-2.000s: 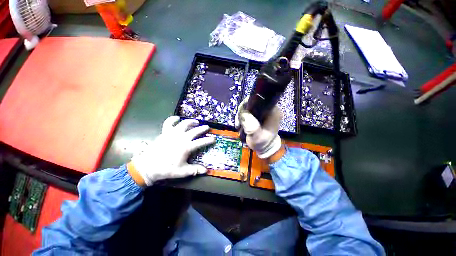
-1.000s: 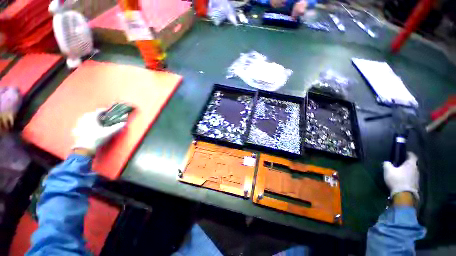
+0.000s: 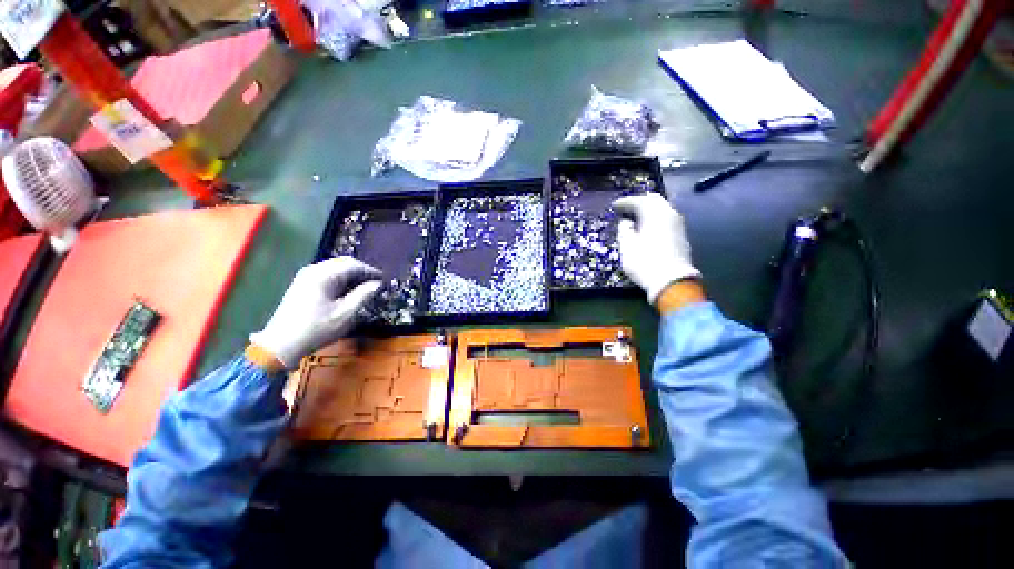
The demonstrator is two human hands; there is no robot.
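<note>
My gloved left hand (image 3: 319, 307) is at the lower left part of the left parts tray (image 3: 381, 200), fingers bent over its small silver pieces. My gloved right hand (image 3: 654, 245) is over the right side of the right tray (image 3: 606, 167), fingertips bent among chunkier metal bits. Whether either hand pinches a piece cannot be told. The middle tray (image 3: 489, 250) holds dense tiny screws. Two orange-brown fixture plates (image 3: 373, 389) lie in front of the trays with no board on them. A green circuit board (image 3: 120, 353) lies on the red-orange pad (image 3: 211, 250).
The black electric screwdriver (image 3: 792, 278) lies at the right with its cord. Behind the trays are a clear bag with white contents (image 3: 447, 139) and a bag of metal bits (image 3: 614, 120). A clipboard (image 3: 745, 89), a pen (image 3: 732, 171) and a labelled black box (image 3: 988, 325) are at the right; a fan (image 3: 49, 183) stands left.
My left hand has let go of the circuit board on the pad and moved right to the left tray. My right hand has left the screwdriver and moved left to the right tray.
</note>
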